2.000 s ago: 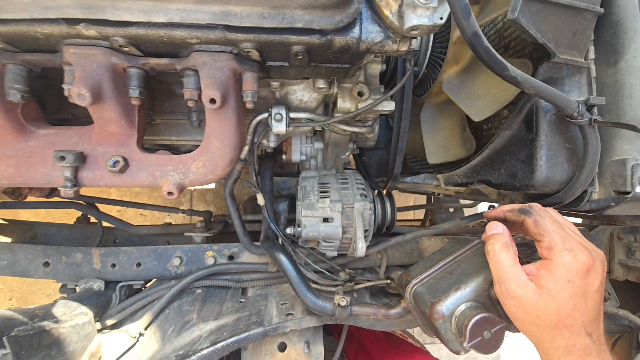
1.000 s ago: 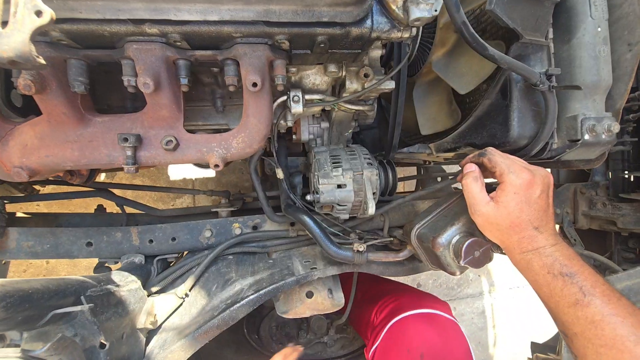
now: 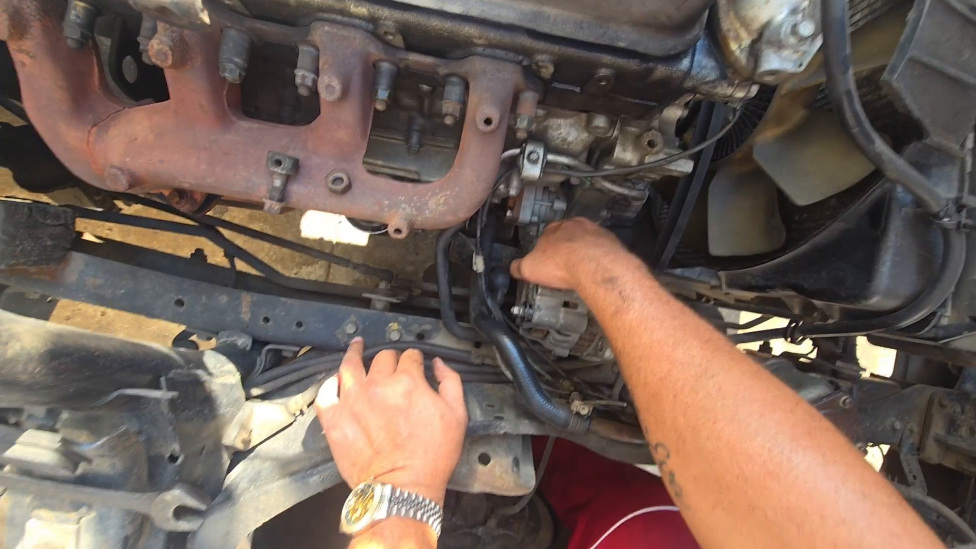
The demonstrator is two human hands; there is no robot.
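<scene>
My left hand [image 3: 393, 419], with a metal watch [image 3: 389, 507] on its wrist, rests with fingers spread on the hoses and cables along the chassis rail [image 3: 282, 320]. My right hand [image 3: 564, 255] reaches in just above the alternator [image 3: 560, 320], beside the black hoses; its fingers are partly hidden, so whether it grips anything cannot be told. A black coolant hose [image 3: 522, 374] runs down between the two hands. The rusty exhaust manifold [image 3: 305, 156] is at the upper left, bolted along the engine.
A fan [image 3: 743, 202] and its black shroud [image 3: 831, 236] stand at the right. An open-end wrench [image 3: 171, 507] lies at the lower left. Below the rail shows red clothing [image 3: 610, 496]. A thin metal pipe [image 3: 671, 164] crosses above my right hand.
My right hand has moved left from the reservoir with the cap to the area above the alternator. My left hand has come into view onto the hoses by the rail.
</scene>
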